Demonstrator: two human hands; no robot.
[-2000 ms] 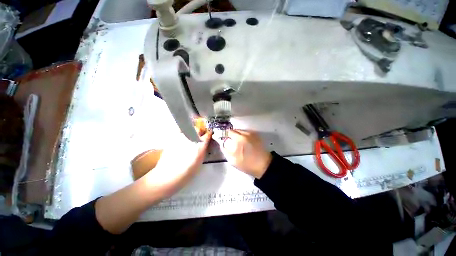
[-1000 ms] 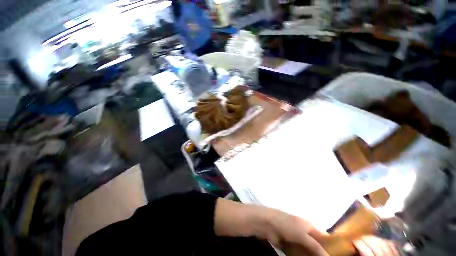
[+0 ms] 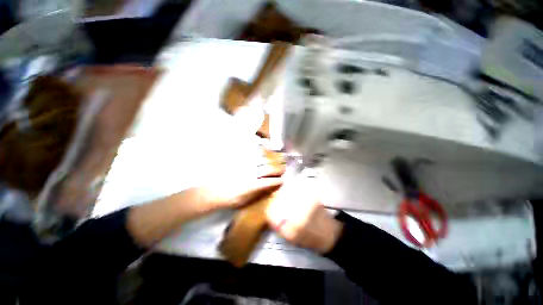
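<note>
A brown fabric band [image 3: 245, 232] runs from the needle area of the off-white sewing machine [image 3: 411, 110] toward the table's front edge. My left hand [image 3: 247, 189] lies on the band, left of the needle, fingers pointing right. My right hand [image 3: 303, 219] is at the band's right side just in front of the needle, fingers curled against it. The view is blurred and glaring, so the fingertips, the presser foot and any grip on the band are unclear.
Red-handled scissors [image 3: 421, 217] lie right of my right hand. Brown pieces [image 3: 238, 95] lie behind the needle, with more in the white tub [image 3: 357, 21]. A brown bundle [image 3: 44, 134] and a pale strip [image 3: 74, 149] are at the left on the brown board [image 3: 122, 98].
The view swung left, then back to the machine. The brown band now extends toward the table's front edge under my hands, and brown pieces show behind the needle.
</note>
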